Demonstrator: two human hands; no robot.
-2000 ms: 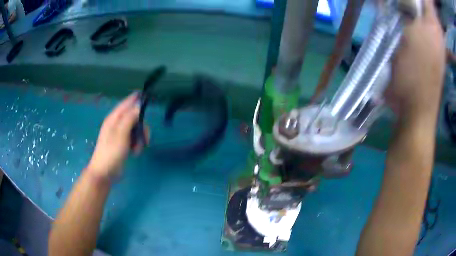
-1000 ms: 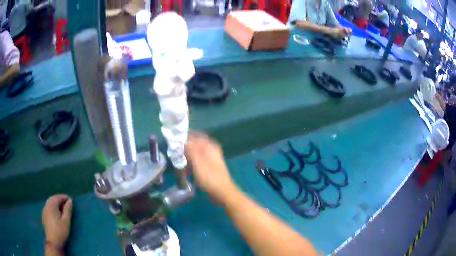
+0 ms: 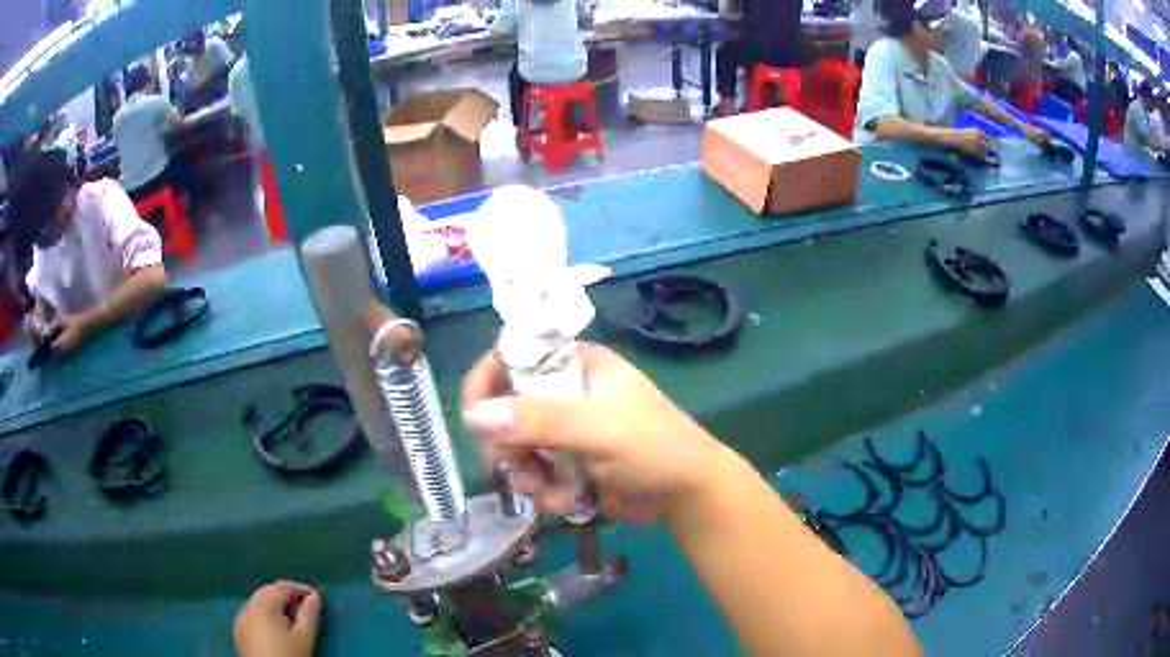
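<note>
The hand press stands left of centre, with a steel column (image 3: 344, 302), a silver return spring (image 3: 420, 443) and a round metal plate (image 3: 452, 549) with bolts. Its lever handle (image 3: 529, 263), wrapped in white, points up. My right hand (image 3: 597, 436) is closed around the lower part of this handle. My left hand (image 3: 280, 620) is curled at the bottom edge, left of the press, partly cut off, with nothing visible in it. The press ram and base are hidden or below the picture.
Thin curved black strips (image 3: 917, 520) lie overlapping on the bench at right. Black headband assemblies (image 3: 674, 312) lie along the green conveyor behind the press. An orange-white box (image 3: 780, 161) stands on the far bench. People (image 3: 96, 250) sit opposite at left and right.
The view has tilted up, so the press sits lower and farther right. My right hand, blurred beside the handle before, is now wrapped around it. My left hand remains curled at lower left.
</note>
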